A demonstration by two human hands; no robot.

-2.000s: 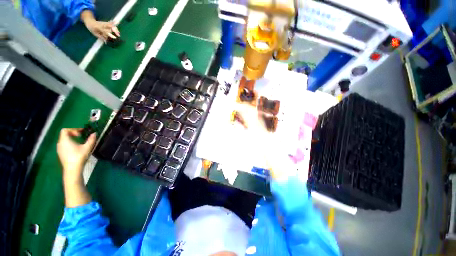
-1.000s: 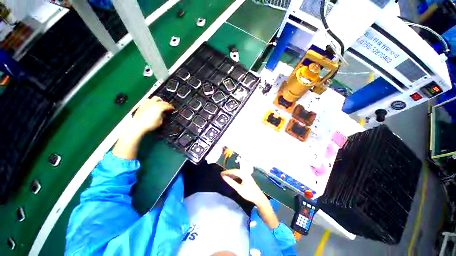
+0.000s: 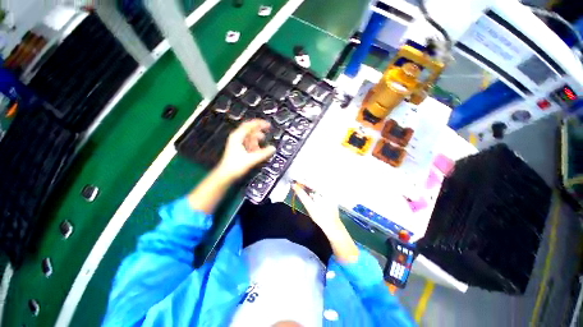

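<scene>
A large black blister tray with rounded-square watch housings in many pockets lies left of the white mat. My left hand is over the middle of the tray, blurred, with thumb and fingers curled towards each other. The gap between its fingertips is dark, so a held housing cannot be told from the tray behind. My right hand is at the near edge of the white mat, fingers pointing forward. Something small and dark may be at its fingertips, too blurred to tell.
Orange-brown nests and a yellow one sit under or near the gold press head. Pink pieces and stacked black trays are right. A keypad device is at the bench edge. Housings dot the green conveyor.
My left hand has moved right, from the tray's left side to over its middle. My right hand has moved slightly right and forward. Earlier, my left hand was at the conveyor.
</scene>
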